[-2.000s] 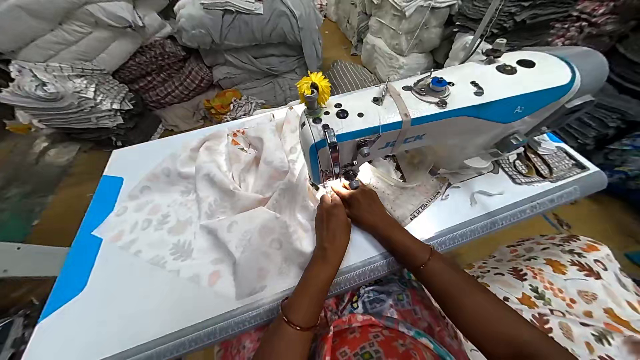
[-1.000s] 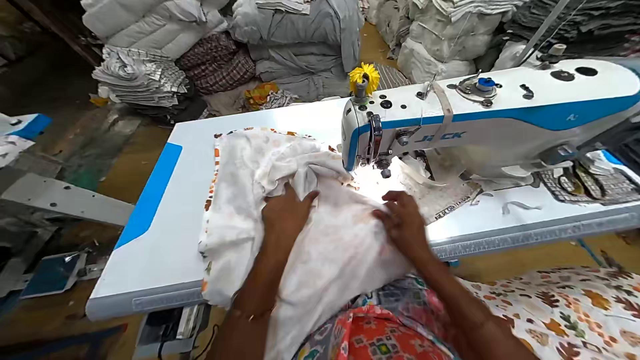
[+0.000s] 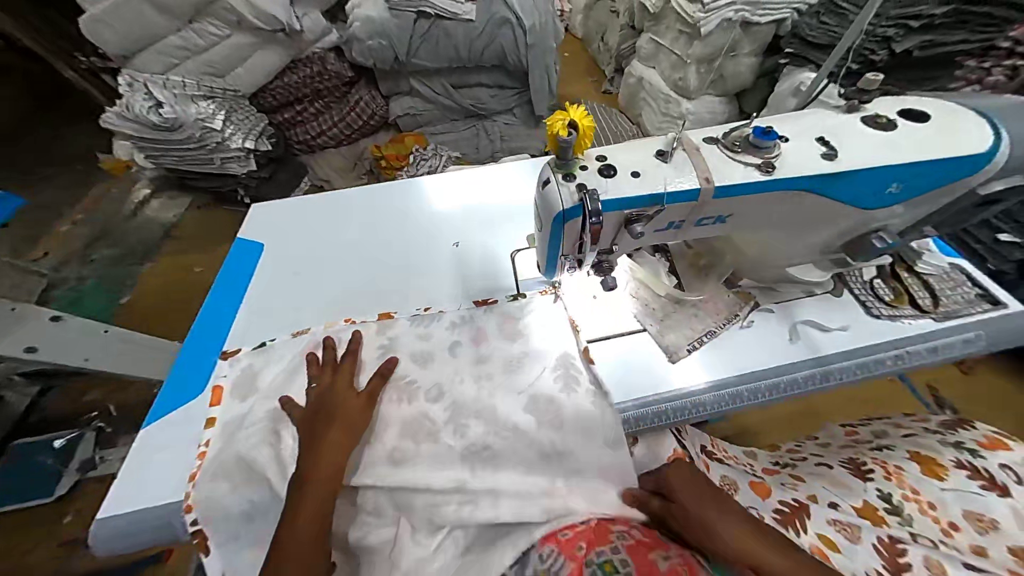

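A white cloth with a leaf print lies wrong side up over the front of the sewing table, its narrow hemmed edges showing orange and brown print. Its far right corner reaches the needle area of the white and blue Jack sewing machine. Flat on the cloth at the left rests my left hand, fingers spread. My right hand pinches the cloth's right edge near the table front, fingers closed. More leaf-printed fabric drapes at the lower right.
Scissors lie on a checked pad at the table's right end. A fabric scrap sits under the machine arm. A ruler strip runs along the table's front edge. Behind stand stacked grey cloths and bundles.
Both hands have moved from the needle area toward the table front. The cloth, bunched up before, is now spread flat. My left hand has opened out on it; my right hand has taken its right edge.
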